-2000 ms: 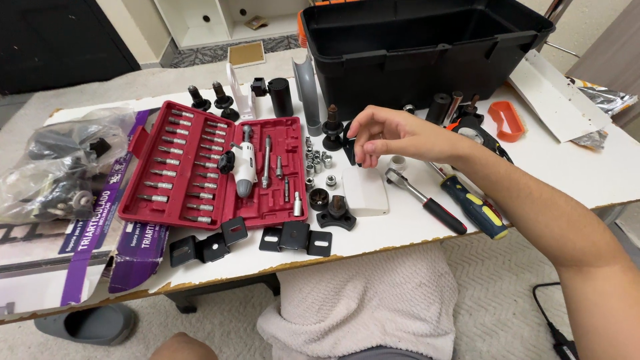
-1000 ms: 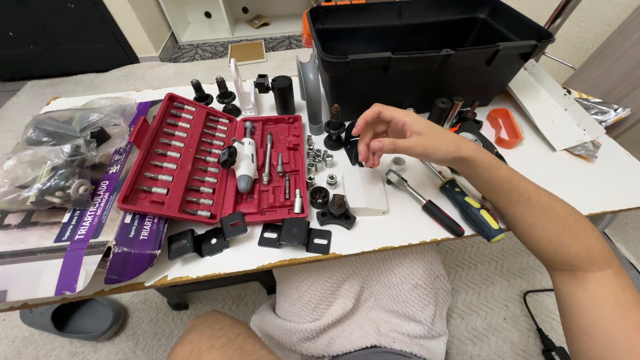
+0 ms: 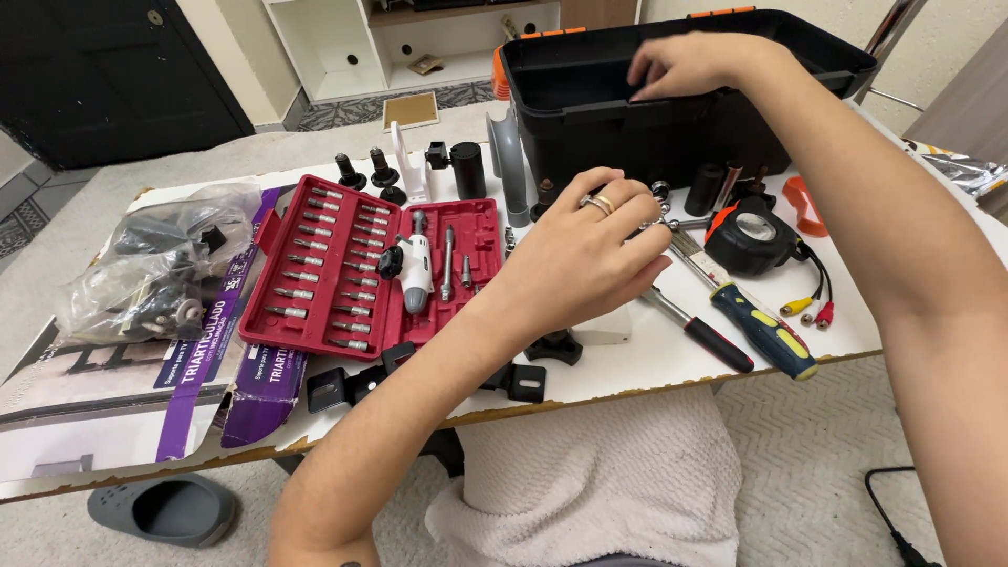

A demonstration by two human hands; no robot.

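My left hand (image 3: 602,236), with rings on one finger, hovers over the middle of the white table, its fingers curled beside some chrome sockets (image 3: 660,206); whether it holds anything is hidden. My right hand (image 3: 693,67) is over the front rim of the black plastic toolbox (image 3: 614,126), fingers bent, with nothing visible in it. Right of my left hand lie a ratchet handle (image 3: 718,344), a screwdriver (image 3: 764,331) with a blue and yellow grip and a tape measure (image 3: 752,235). An open red bit case (image 3: 315,268) lies to the left, a white screwdriver (image 3: 414,268) on it.
Black metal brackets (image 3: 526,383) lie near the table's front edge. A flattened purple carton (image 3: 264,386) and a plastic bag of parts (image 3: 157,268) are at the left. A grey curved part (image 3: 510,169), a black cylinder (image 3: 468,170) and an orange part (image 3: 803,206) stand or lie farther back.
My left hand has come into view over the table's middle. My right hand has moved from above the table up to the toolbox opening.
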